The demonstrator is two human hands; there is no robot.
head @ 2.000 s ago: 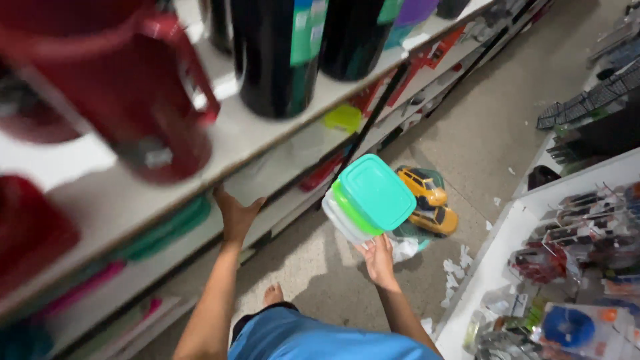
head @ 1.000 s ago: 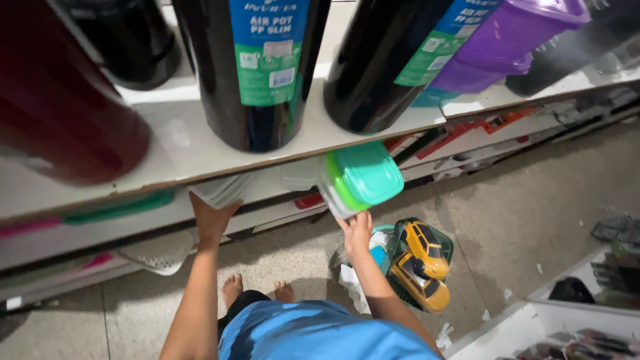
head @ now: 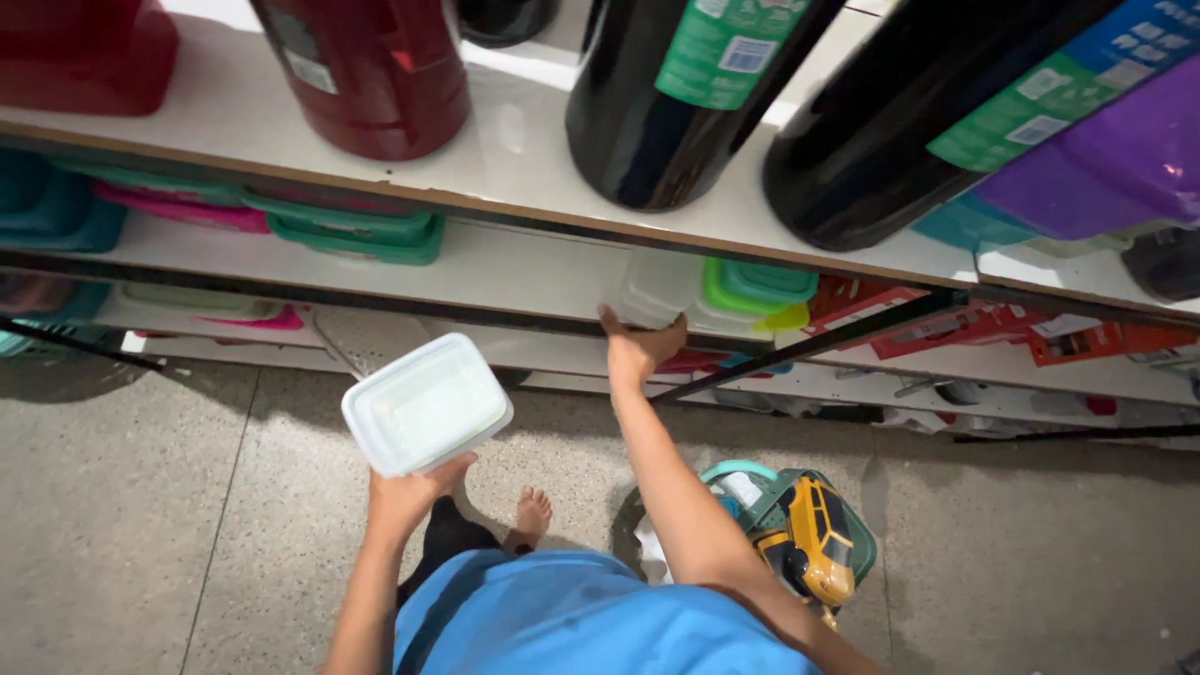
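Observation:
My left hand [head: 417, 492] grips a rectangular plastic container with a whitish lid [head: 431, 403], held out over the floor in front of the shelves. On the second shelf, my right hand [head: 642, 347] has its fingers at the near side of a clear plastic container [head: 656, 286]; whether it grips it cannot be told. Just right of that one stand containers with a lime green lid [head: 731, 286] and a teal lid [head: 773, 281]. Farther left on the same shelf lie green-lidded containers [head: 352, 230] and a pink lid [head: 187, 208].
Dark red jugs [head: 375, 84] and tall black air pots [head: 675, 112] stand on the top shelf [head: 525, 169], whose edge overhangs the containers. A purple container [head: 1106, 159] is at the right. On the floor, a green basket [head: 861, 544] holds a yellow toy car [head: 820, 534].
The teal- and green-lidded containers, earlier in my right hand, now stand on the second shelf. My left hand has come away from the shelf and now holds a white-lidded container. The view has shifted left.

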